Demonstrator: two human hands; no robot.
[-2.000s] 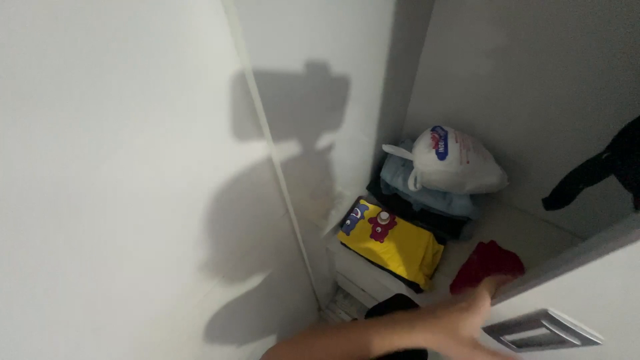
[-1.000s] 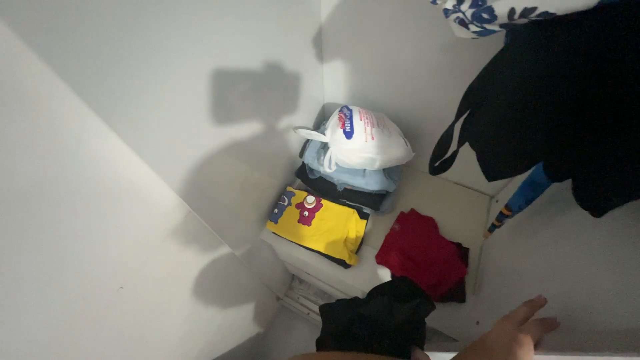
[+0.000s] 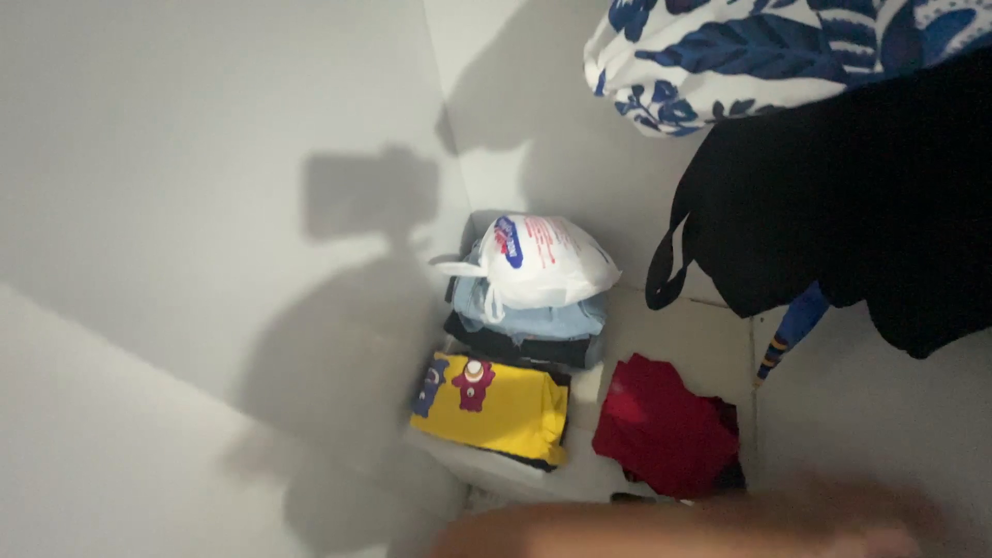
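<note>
My left hand (image 3: pixel 876 519) and forearm stretch rightward along the bottom edge, strongly blurred; its fingers and anything in them cannot be made out. Just above the forearm lies a crumpled red cloth (image 3: pixel 659 426), with dark fabric (image 3: pixel 730 461) at its right side. Left of it is a folded yellow garment (image 3: pixel 511 407) with cartoon figures. Behind that, a knotted white plastic bag (image 3: pixel 554 263) rests on folded light-blue denim (image 3: pixel 542 318) and black clothes (image 3: pixel 519 345). My right hand is not in view.
White-blue patterned fabric (image 3: pixel 744 66) fills the upper right. Black fabric with a loop (image 3: pixel 821 186) hangs below it, beside a blue pointed object with striped bands (image 3: pixel 794 325). Pale walls (image 3: pixel 194 116) enclose the left, bearing shadows.
My left hand has moved rightward since the oldest frame. The black cloth seen beside my forearm one second ago no longer shows there. The view has shifted, showing more hanging fabric.
</note>
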